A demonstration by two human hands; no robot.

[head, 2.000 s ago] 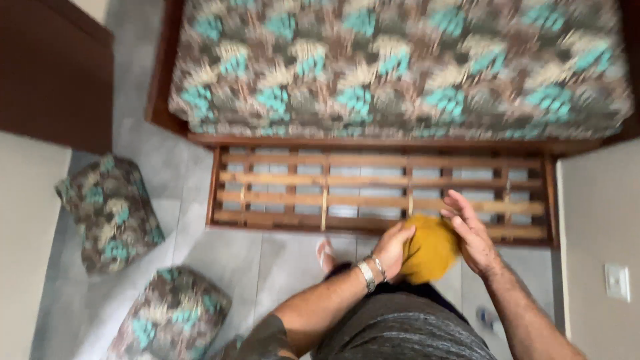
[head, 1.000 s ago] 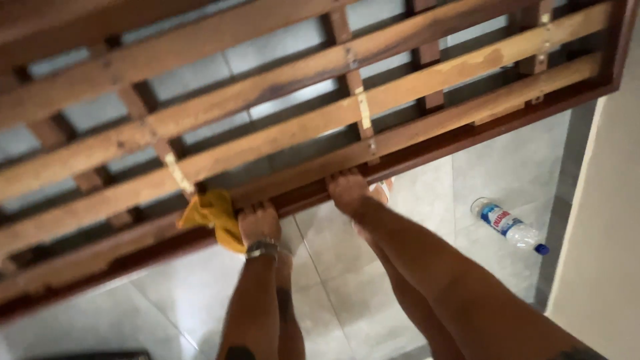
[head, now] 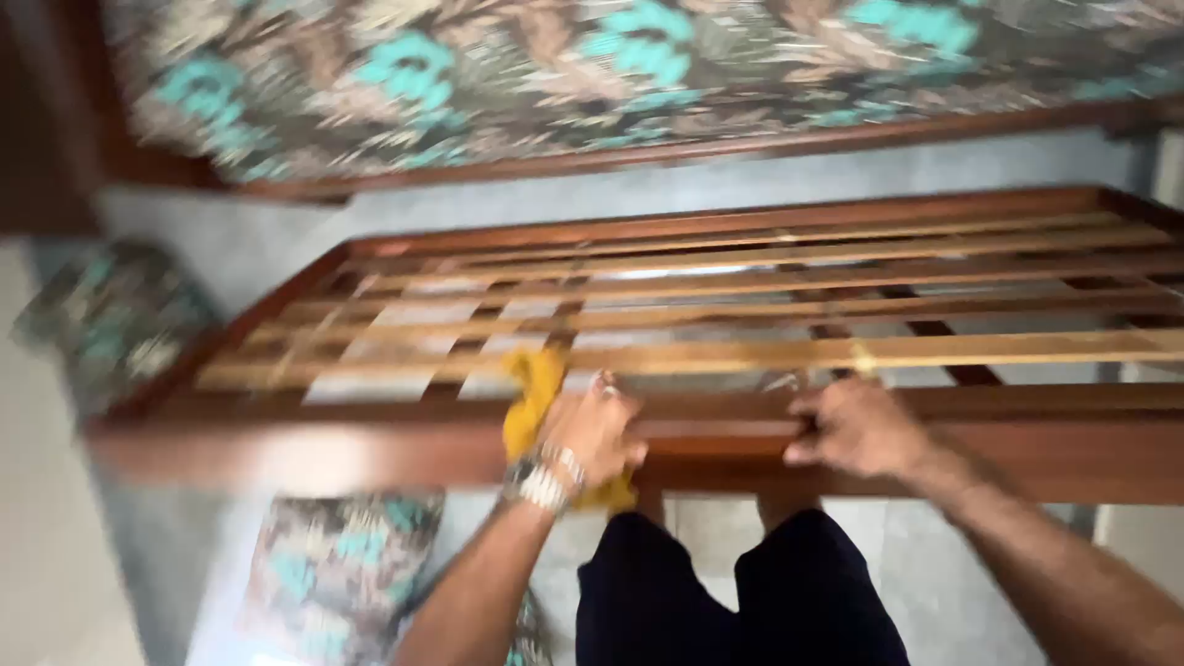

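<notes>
A slatted wooden trundle bed frame [head: 721, 450] stands in front of my legs, its near rail raised and tilted toward me. My left hand [head: 592, 430], with a watch and a bracelet at the wrist, grips the near rail left of centre. A yellow cloth [head: 529, 398] is held between that hand and the rail, hanging down on both sides of it. Farther right, my right hand [head: 856, 425] is closed over the same rail, fingers on its top edge. The picture is blurred, so the fingertips are hard to make out.
Behind the frame is a bed with a patterned mattress [head: 555, 83] and a dark wooden side rail [head: 666, 148]. One patterned cushion [head: 116, 319] lies on the tiled floor at the left, another [head: 342, 573] at the lower left. Pale walls stand at both sides.
Two seconds ago both hands were at the yellow cloth, above the frame partly under the bed. The frame is now out from the bed; its near rail, gripped in both later frames, has risen.
</notes>
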